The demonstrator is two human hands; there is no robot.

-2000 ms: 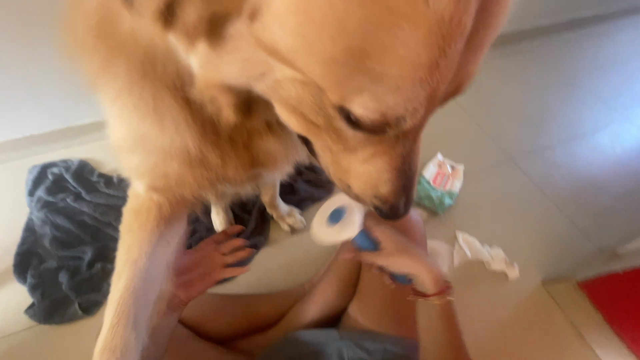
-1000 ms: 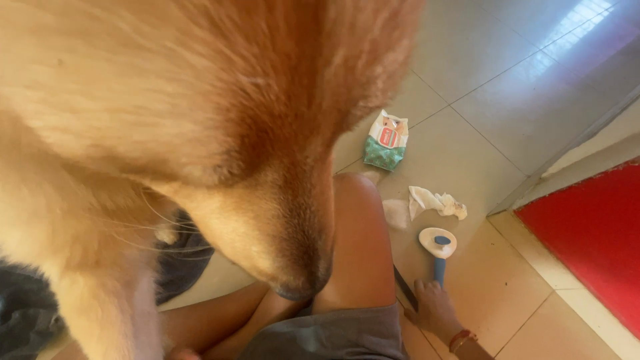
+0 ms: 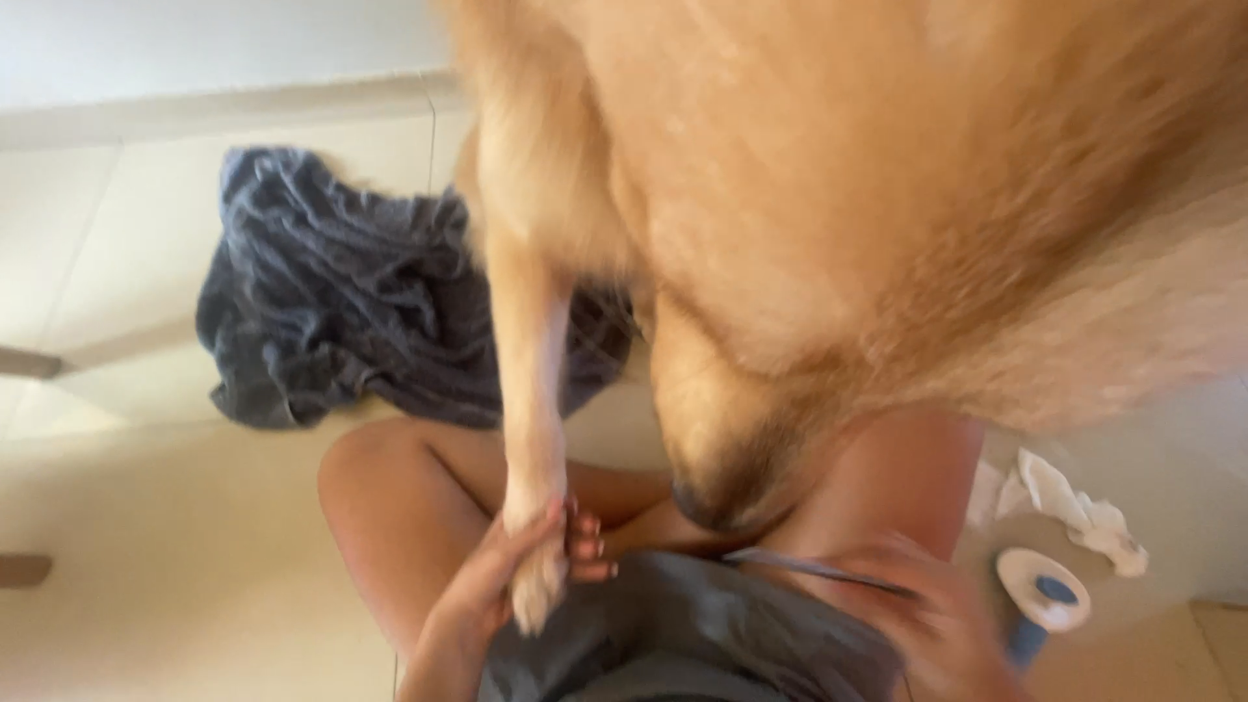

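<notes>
A golden-furred dog [image 3: 799, 195] leans over my lap, its muzzle down between my thighs. My left hand [image 3: 517, 565] is closed around the dog's front paw [image 3: 538, 585] above my grey shorts. My right hand [image 3: 907, 595], blurred, holds a thin, dark, long tool [image 3: 829, 570] whose pale tip points toward the dog's muzzle; whether it is a comb or scissors I cannot tell. Beside that hand, on the floor, lies a white and blue pet grooming brush [image 3: 1043, 590] with a blue handle.
A crumpled dark grey towel [image 3: 341, 292] lies on the tiled floor behind the dog's leg. Crumpled white wipes [image 3: 1072, 507] are past my right knee. Two dark furniture legs [image 3: 24, 570] reach in at the left edge. A wall [image 3: 214, 49] runs along the top left.
Two seconds ago my right hand held the brush; now it holds the thin tool, and the brush is on the floor. My left hand has taken hold of the paw. The view has swung left.
</notes>
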